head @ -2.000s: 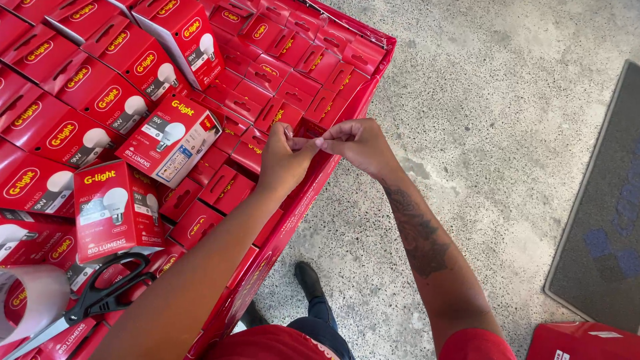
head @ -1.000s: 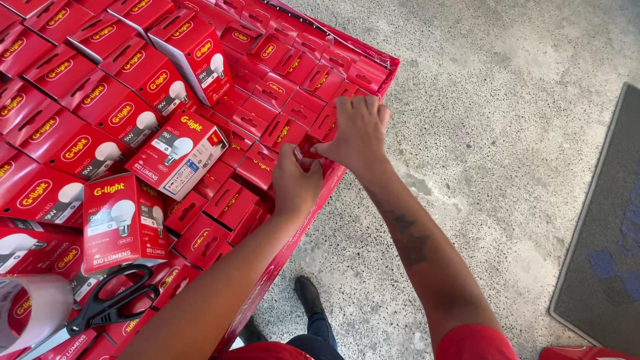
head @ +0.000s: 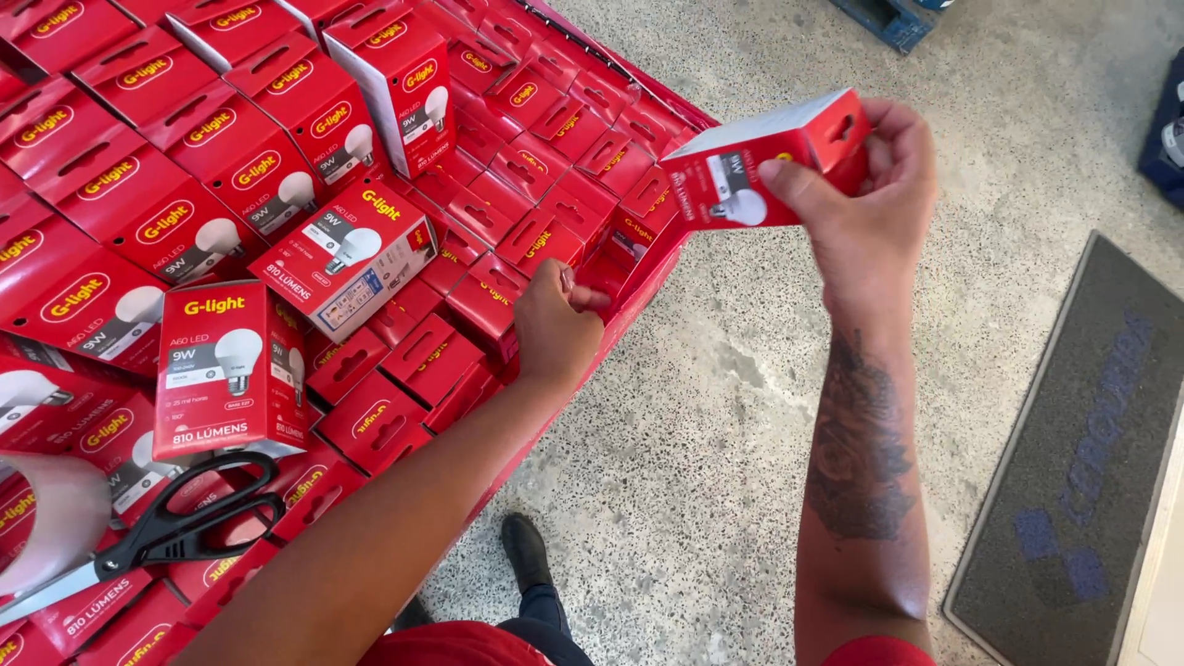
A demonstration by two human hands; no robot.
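My right hand (head: 856, 185) grips a red G-light LED bulb box (head: 758, 166) by its top end, tilted, just beyond the right edge of a large red container (head: 647, 282) packed with like boxes. Beside a gap in the packed rows, my left hand (head: 560, 324) has its fingers bent; a small clear or shiny bit shows at the fingertips, too small to name. Left of that hand, one loose bulb box (head: 351, 254) lies on the rows and another bulb box (head: 227, 370) stands tilted. A taller bulb box (head: 398, 88) stands farther back.
Black-handled scissors (head: 190, 518) and a roll of clear tape (head: 55, 518) lie on the boxes at lower left. Beyond the container are a speckled floor (head: 703, 444), a dark mat (head: 1064, 481) at right and a blue pallet (head: 893, 23) at the top.
My hands were together over the container's right edge and have moved apart. The right hand has lifted a bulb box out to the right, and a gap shows in the rows beside the left hand.
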